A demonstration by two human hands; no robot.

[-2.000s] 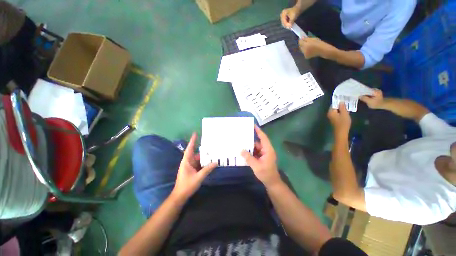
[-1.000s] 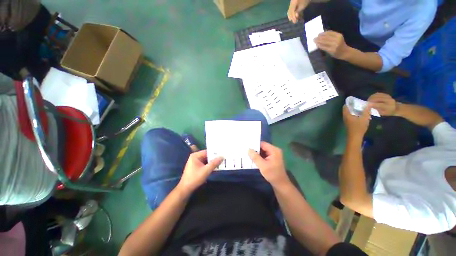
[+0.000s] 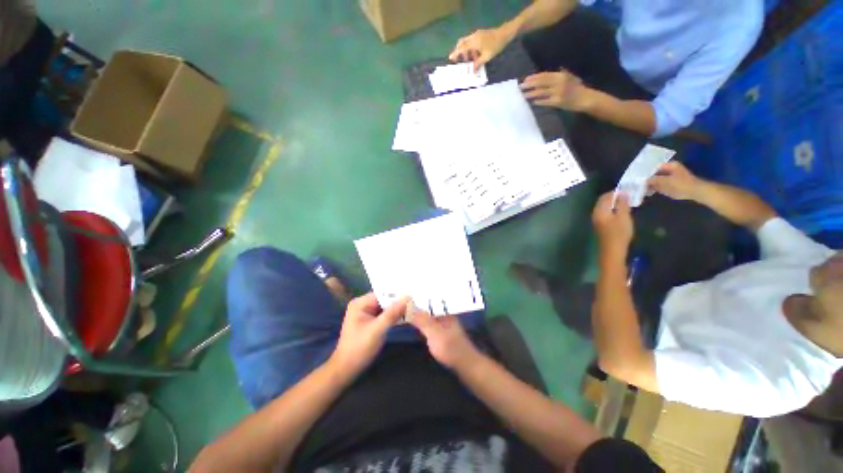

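Observation:
A white printed sheet (image 3: 421,263) is held over my lap, tilted, with short black marks along its lower edge. My left hand (image 3: 368,328) pinches its lower left corner. My right hand (image 3: 444,334) holds the lower edge close beside my left thumb. The fingers under the sheet are hidden. A pile of overlapping unfolded sheets (image 3: 481,148) with rows of black marks lies ahead on a dark grid-textured surface (image 3: 418,81). Small folded leaflets (image 3: 453,78) lie at its far left corner.
A person in a light blue shirt (image 3: 679,51) reaches over the folded leaflets. A person in a white shirt (image 3: 749,323) holds a leaflet at right. An open carton (image 3: 152,115) and a red chair (image 3: 97,286) stand at left. Blue crates (image 3: 786,139) are at the right.
The sheet has tilted, and my right hand has slid left along its lower edge towards my left hand. The blue-shirted person's hand has moved to the folded leaflets.

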